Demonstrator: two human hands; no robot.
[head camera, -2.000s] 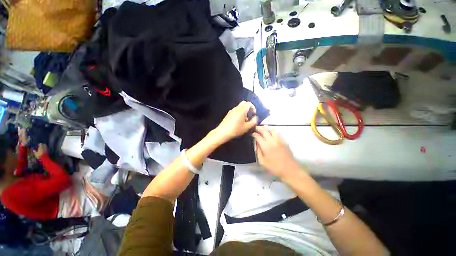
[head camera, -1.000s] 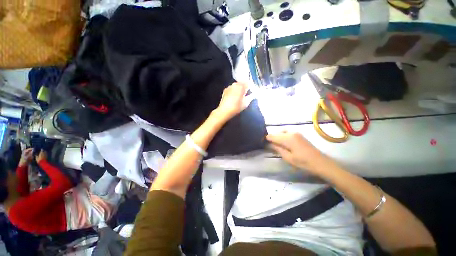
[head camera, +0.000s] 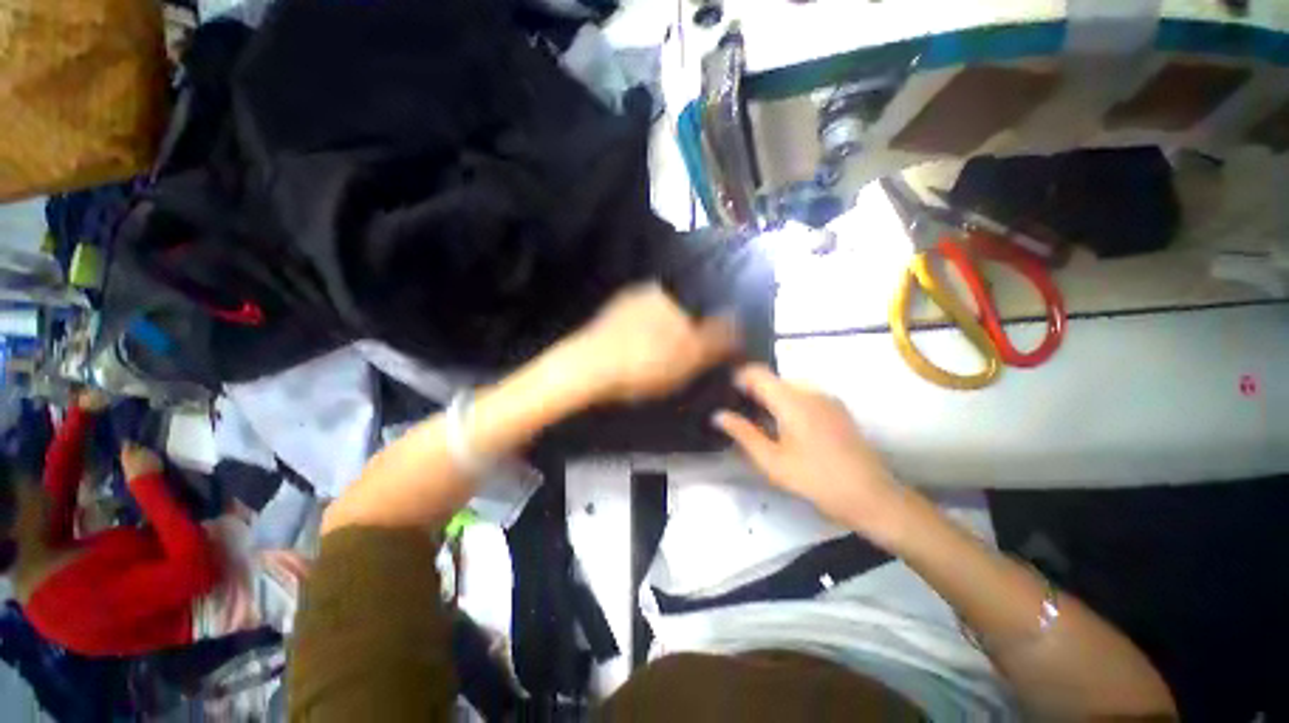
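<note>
The large black garment piece (head camera: 467, 212), with a small red mark, lies heaped left of the needle area. Its front right part lies flat on the machine bed, under the bright lamp. My left hand (head camera: 650, 346) is blurred on this flat part; its fingertips point right, and its grip cannot be made out. My right hand (head camera: 806, 438) holds the garment's near right edge with thumb and forefinger, close to my left fingertips. The presser foot and needle area (head camera: 792, 233) is washed out by glare, just beyond the cloth.
Scissors with yellow and red loops (head camera: 975, 311) lie on the bed at right, beside a black wad (head camera: 1074, 198). The white machine head (head camera: 990, 36) spans the top right. Grey-white pieces (head camera: 304, 410) hang at left. A person in red (head camera: 127, 565) sits far left. White cloth (head camera: 763, 551) covers my lap.
My left hand has moved down from near the needle toward my right hand. My right hand has shifted slightly left. The view has shifted, while the scissors keep their place on the bed.
</note>
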